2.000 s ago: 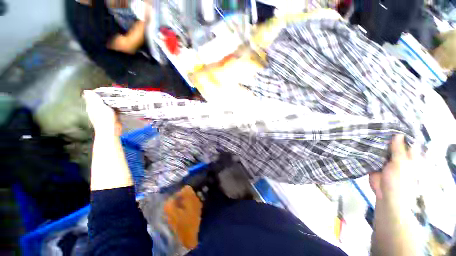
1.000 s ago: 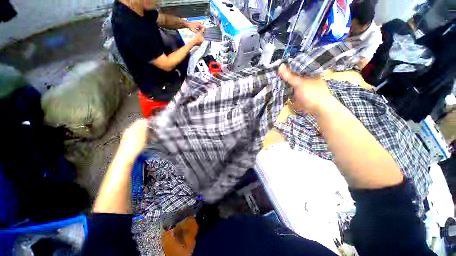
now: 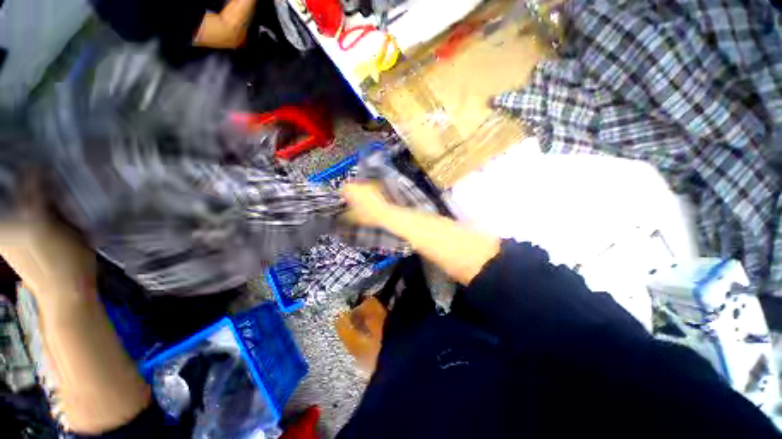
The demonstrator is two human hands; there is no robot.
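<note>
A black, white and grey plaid garment piece (image 3: 163, 180) stretches, strongly blurred, across the left of the view. My right hand (image 3: 367, 206) is closed on its narrow gathered part, near the middle. My left hand (image 3: 30, 206) is at the left edge, blurred and partly covered by the cloth, which it appears to grip. Below my right hand, a blue crate (image 3: 283, 290) on the floor holds more plaid pieces. A large plaid heap (image 3: 660, 94) lies on the white table (image 3: 592, 201) at upper right.
Brown cardboard (image 3: 463, 86) lies at the table edge, with red and yellow scissor handles (image 3: 387, 53) beyond it. A red stool (image 3: 300, 133) stands near a person's arm at the top. Another blue crate (image 3: 274, 351) is at lower left. A white machine part (image 3: 729, 300) is at right.
My hands and the plaid piece have moved left and down, away from above the table. My right hand is now over the crate side. The view has turned and come closer to the table.
</note>
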